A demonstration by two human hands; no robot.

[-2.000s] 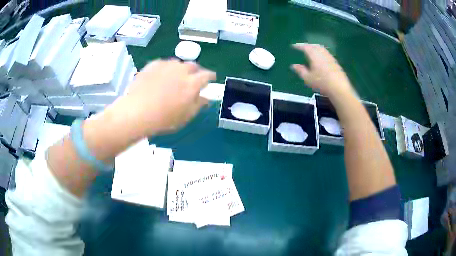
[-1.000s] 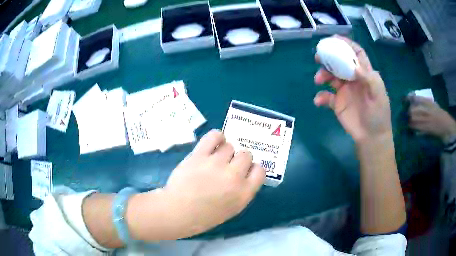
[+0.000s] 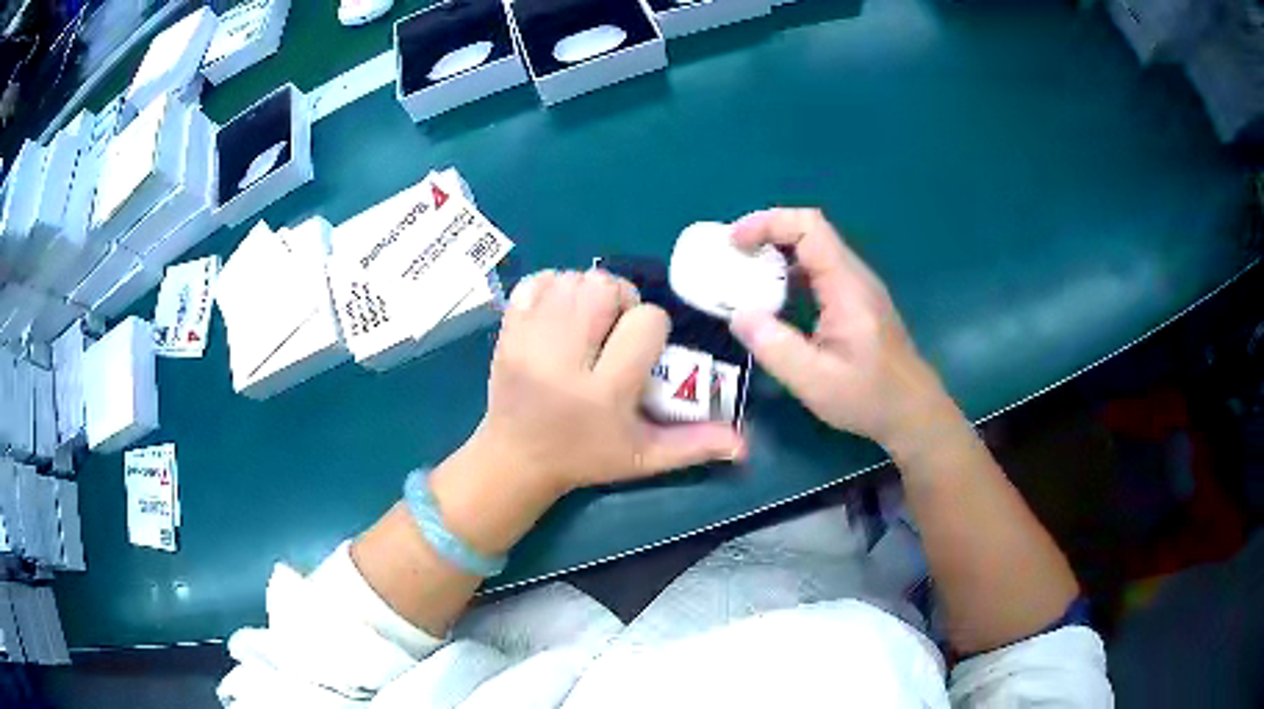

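My right hand (image 3: 832, 312) holds a small white rounded device (image 3: 726, 269) between thumb and fingers, over the far edge of an open box. My left hand (image 3: 575, 374) is on this box base (image 3: 744, 393), fingers curled, thumb along its near side, and covers much of it. A leaflet (image 3: 686, 381) with a red triangle logo shows inside, partly under my left hand, and black lining shows beyond it. Whether my left fingers grip the leaflet or the box is hidden.
Leaflet piles (image 3: 423, 270) lie left of the box. Open boxes (image 3: 589, 49) with white oval devices stand at the back. Another open box (image 3: 262, 153) stands beside stacked white boxes (image 3: 122, 173) at the left. Loose leaflets (image 3: 151, 496) lie at the left. The bench edge curves close before me.
My right hand has brought the white device leftwards to the box. My left hand has shifted on the box and the leaflet is now more covered. The view has turned, and the other person's hand is gone.
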